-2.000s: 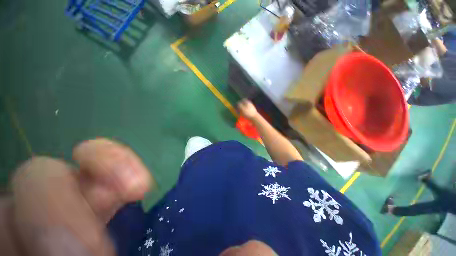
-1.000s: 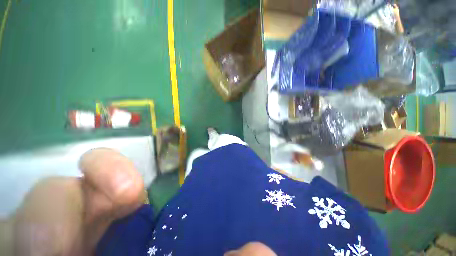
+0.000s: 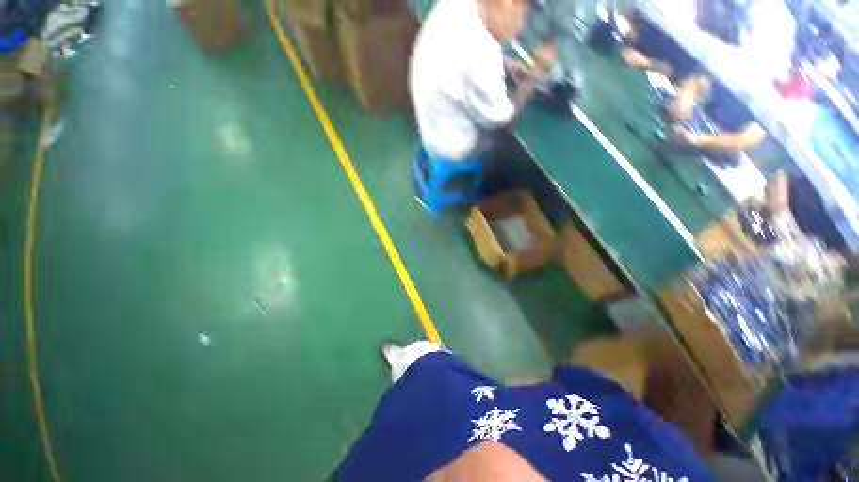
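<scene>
Neither of my hands shows as a hand. A blurred patch of skin [image 3: 486, 463] lies at the bottom edge, with no fingers visible. Below me are my dark blue top with white snowflakes [image 3: 575, 421] and one white shoe [image 3: 411, 359] beside the yellow line. Nearest ahead to the right, an open brown carton [image 3: 482, 237] stands on the floor beside the long green line bench [image 3: 603, 196]. Something pale lies inside it.
A person in white [image 3: 459, 80] sits on a blue stool [image 3: 450, 181] at the bench. More hands and arms work along it. Brown cartons stand behind the stool and under the bench's near end. Clear bags with dark contents [image 3: 744, 306] lie at right. Yellow lines mark the green floor.
The view has swung to the line bench and seated person. My left hand, large at lower left before, is out of view. The red basin, blue bin and white-topped table no longer show.
</scene>
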